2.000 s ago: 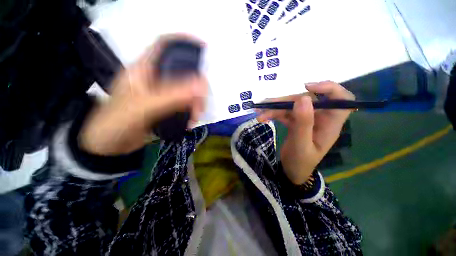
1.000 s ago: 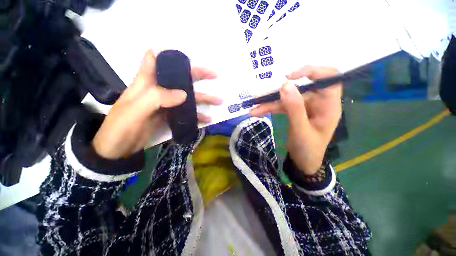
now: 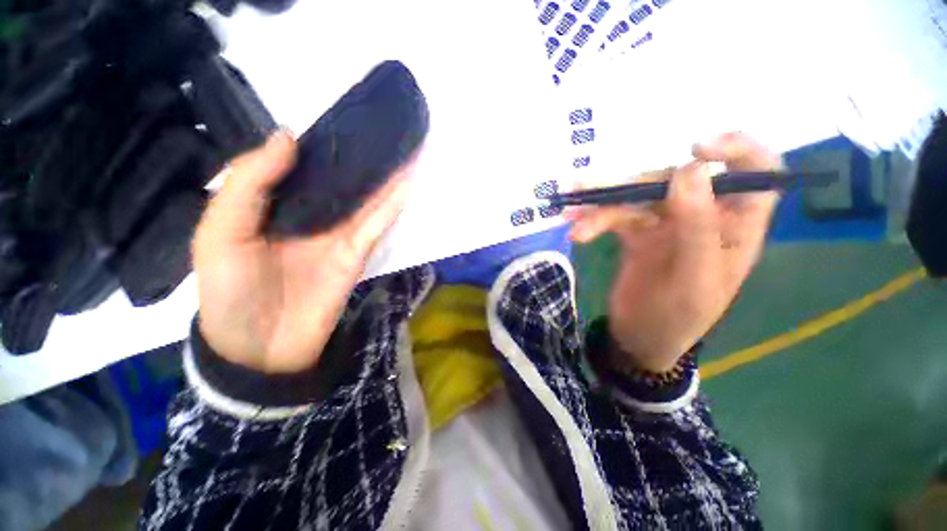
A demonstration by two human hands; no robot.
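My left hand (image 3: 275, 264) holds a black elongated housing (image 3: 358, 140) with rounded ends, tilted toward the upper right, above the white table. My right hand (image 3: 691, 249) holds thin dark tweezers (image 3: 644, 193) nearly level, tips pointing left. The tips are at a few small dark stickers (image 3: 522, 217) near the table's front edge; whether they grip one I cannot tell. More dark stickers in rows (image 3: 582, 136) lie on white sheets behind, some fanned out at the top.
A pile of black housings (image 3: 93, 156) lies at the left on the white table (image 3: 93, 358). Loose white sheets (image 3: 883, 99) overlap at the right. A green floor (image 3: 831, 415) with a yellow line (image 3: 820, 327) is at the lower right. A blue-clad part of a person or cloth shows at lower left.
My left hand has turned the housing from upright to tilted, with its broad face showing. My right hand has shifted right, and the tweezers lie more level. The sticker groups look different in number.
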